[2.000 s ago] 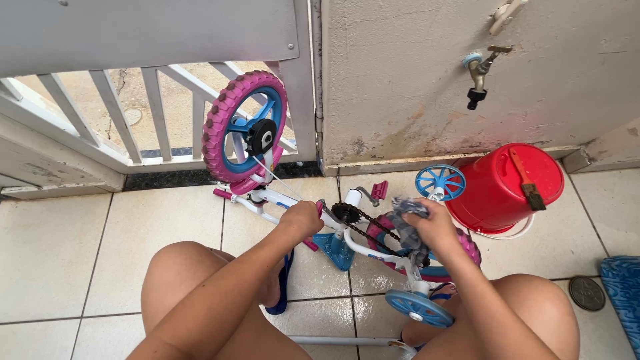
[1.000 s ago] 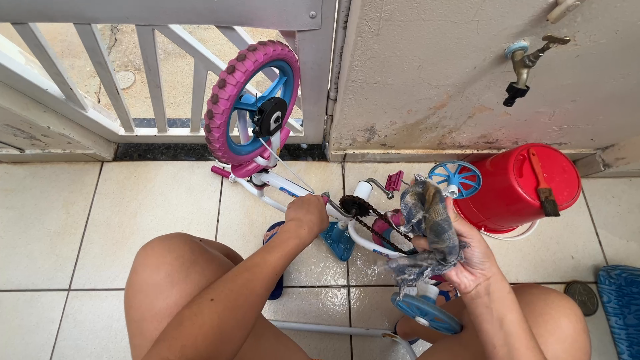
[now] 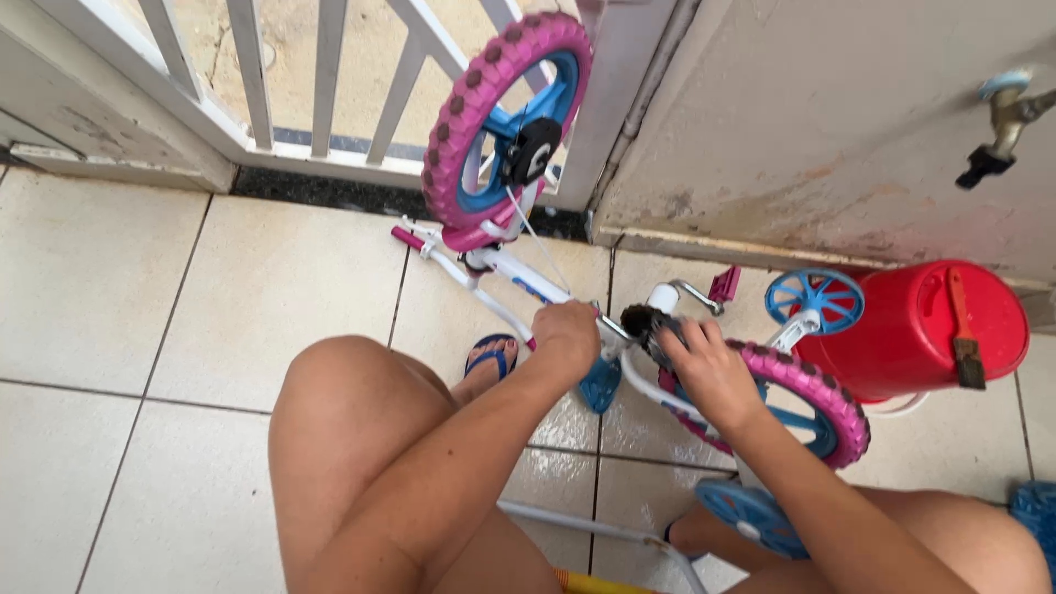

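A small children's bicycle lies upside down on the floor, its pink front tire (image 3: 450, 157) raised by the gate and its rear wheel (image 3: 841, 412) at the right. My left hand (image 3: 568, 334) is closed around a pedal at the end of the near crank arm; a bit of pink shows beside the fingers. My right hand (image 3: 705, 363) presses a bunched greyish cloth (image 3: 662, 340) against the dark chainring (image 3: 639, 320). The other pink pedal (image 3: 724, 285) sticks out beyond the frame. Blue training wheels (image 3: 815, 302) flank the rear wheel. My palm hides most of the cloth.
An upturned red bucket (image 3: 899, 330) with a paintbrush (image 3: 961, 322) on it stands at the right, below a wall tap (image 3: 1005, 124). A white metal gate (image 3: 326, 82) is ahead. A white tubular bar (image 3: 577, 520) runs between my legs. The tiled floor looks wet near the bicycle.
My right hand has moved left from the rear wheel area to the chainring, and the cloth is now bunched under its fingers. My left hand remains at the near crank. The view has shifted.
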